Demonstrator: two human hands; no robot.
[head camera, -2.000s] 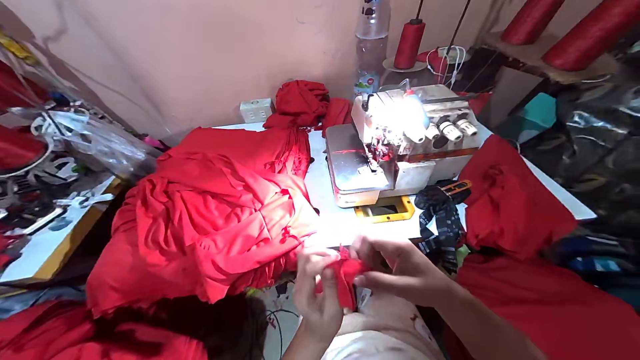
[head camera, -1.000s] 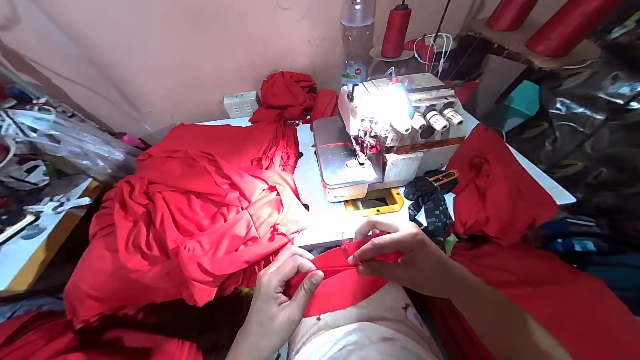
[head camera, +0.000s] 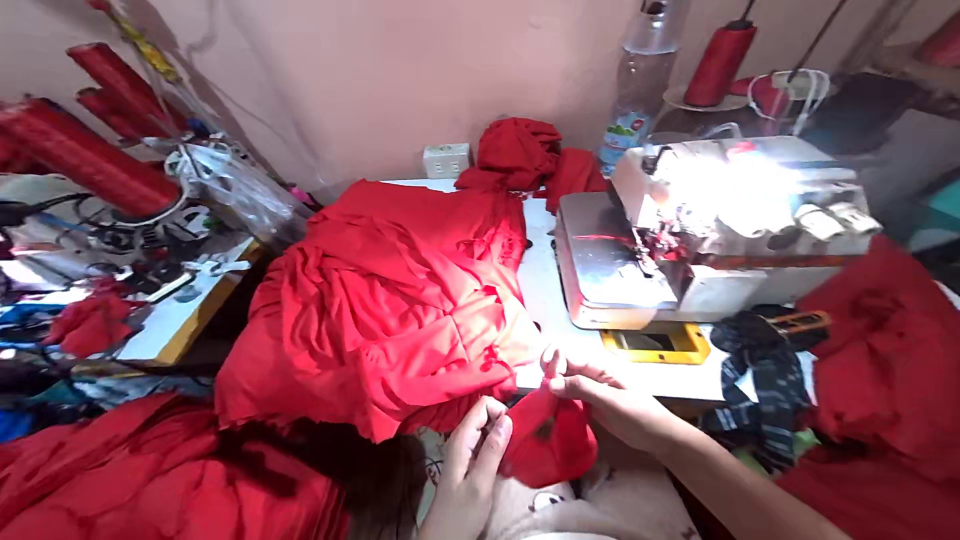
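A small piece of red fabric (head camera: 551, 442) hangs between my two hands above my lap, in front of the table edge. My right hand (head camera: 600, 386) pinches its upper end between thumb and fingers. At its left edge, my left hand (head camera: 476, 446) has thumb and fingers closed on the fabric. A large heap of red fabric (head camera: 382, 300) lies on the table just beyond my left hand. Beyond my right hand stands an overlock sewing machine (head camera: 720, 225) with its lamp lit and its metal plate facing up.
Right of the machine's yellow-framed opening (head camera: 656, 343) lie a dark patterned cloth (head camera: 765, 382) and an orange-handled tool (head camera: 799, 322). Behind stand a plastic bottle (head camera: 637, 97), a socket box (head camera: 446, 160) and a red thread cone (head camera: 720, 64). More red fabric (head camera: 172, 480) is piled at lower left.
The red piece, stretched between both hands a second ago, now hangs down from my right hand's pinch. The view has turned left, bringing more thread cones into sight.
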